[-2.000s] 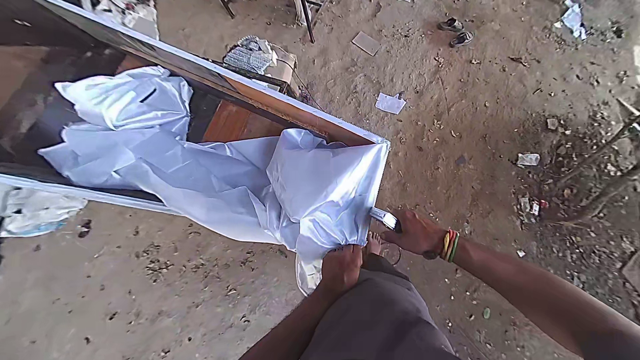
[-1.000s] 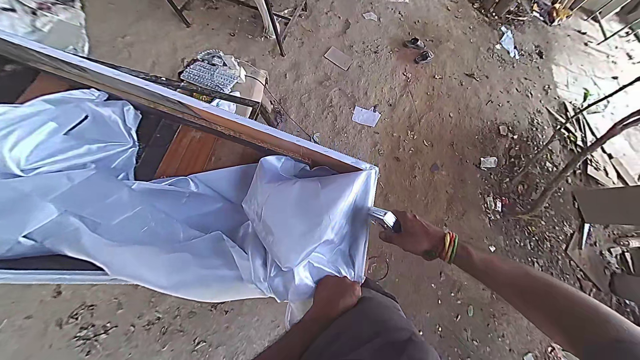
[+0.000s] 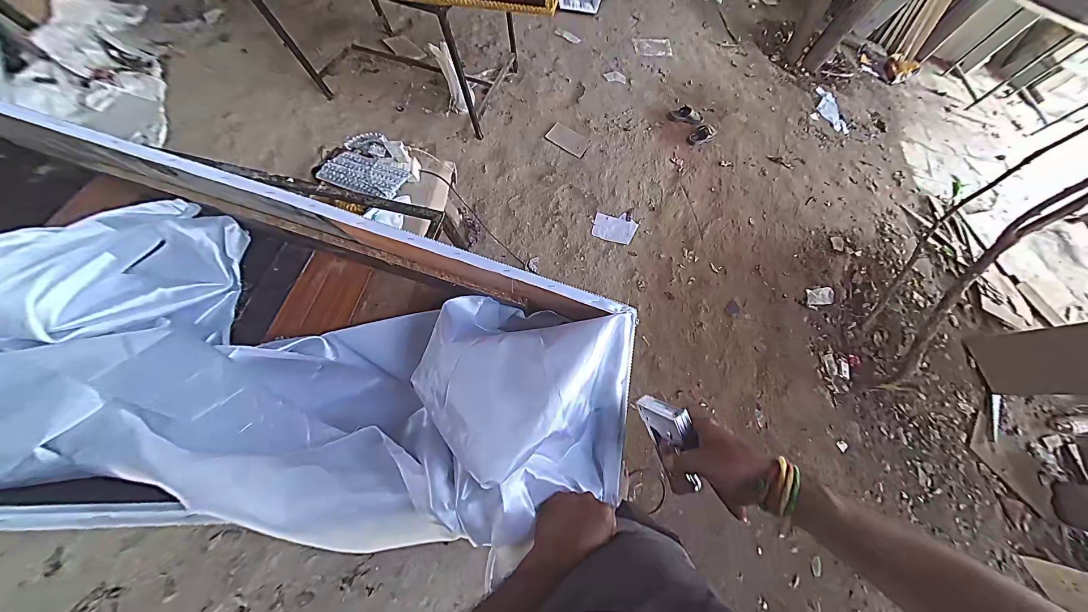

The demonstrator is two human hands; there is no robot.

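Shiny white satin-like fabric [image 3: 510,399] lies bunched inside a long wooden box [image 3: 340,285] and runs over its near right corner. My left hand [image 3: 575,524] is closed on the fabric at that corner, close to my knee. My right hand [image 3: 714,463] grips a metal staple gun [image 3: 667,422], held just right of the box's short end and apart from it. The box's rim is covered with white material, and brown boards show inside it beyond the fabric.
Behind the box are a small stand with bubble-textured packaging [image 3: 365,170] and a metal-legged table [image 3: 450,68]. Sandals [image 3: 701,133], paper scraps [image 3: 614,228] and a flat piece [image 3: 567,140] lie on the dirt ground. Thin branches [image 3: 943,306] and boards [image 3: 1028,361] are at the right.
The staple gun in my right hand has moved from against the box's end to slightly away from it. My left hand keeps its hold on the fabric. The view has shifted.
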